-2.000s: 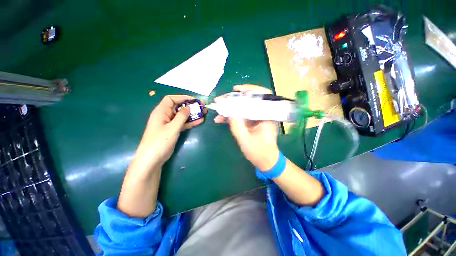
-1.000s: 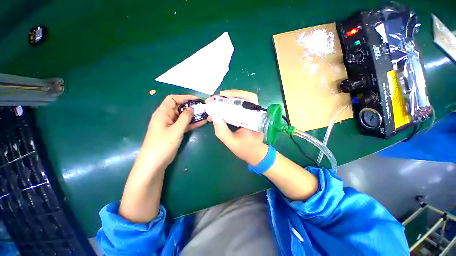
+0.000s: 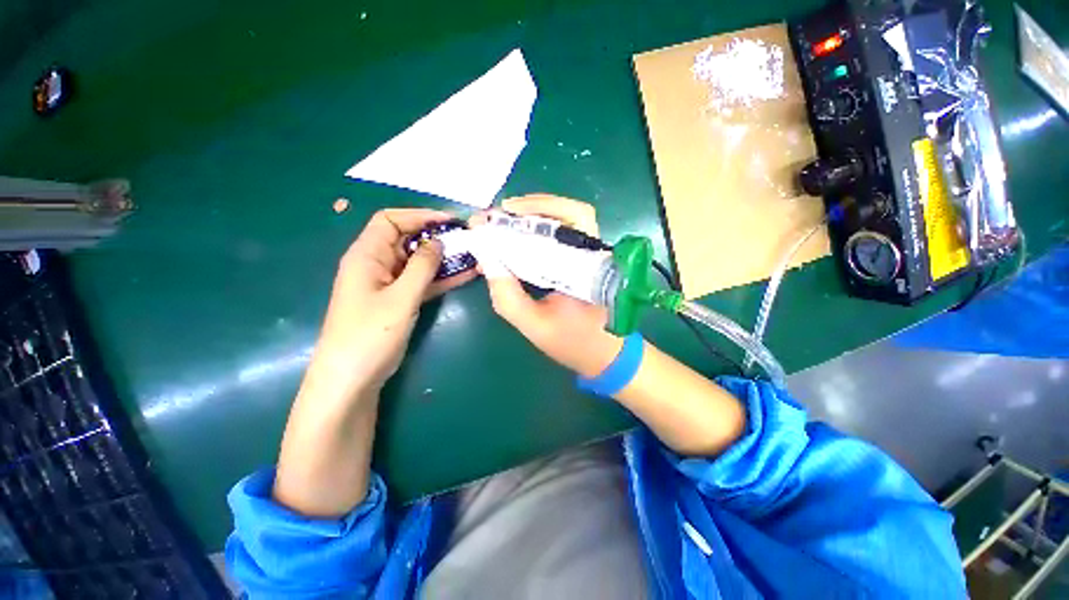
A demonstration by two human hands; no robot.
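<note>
My left hand (image 3: 381, 287) holds a small black electronic unit (image 3: 451, 260) between thumb and fingers above the green bench. My right hand (image 3: 551, 316) is closed around a fat white dispensing syringe (image 3: 545, 264), which points left at the unit. The syringe's front end overlaps the unit's light inner part; the needle tip is too blurred to tell whether it touches. A green cap (image 3: 633, 285) sits at the syringe's rear, with a clear air hose (image 3: 727, 328) running from it. A blue band circles my right wrist.
A white paper sheet (image 3: 463, 135) lies beyond my hands, a tan crumb (image 3: 341, 205) beside it. Right: smeared cardboard (image 3: 692, 164) and black controller (image 3: 903, 176). Left: another black unit (image 3: 52, 90), metal rail (image 3: 59, 212) and black tray (image 3: 59, 422). The bench edge (image 3: 516, 468) runs near my body.
The syringe has moved left and now overlaps the unit, its rear tilted towards me. My right hand has moved left with it. The view has shifted slightly.
</note>
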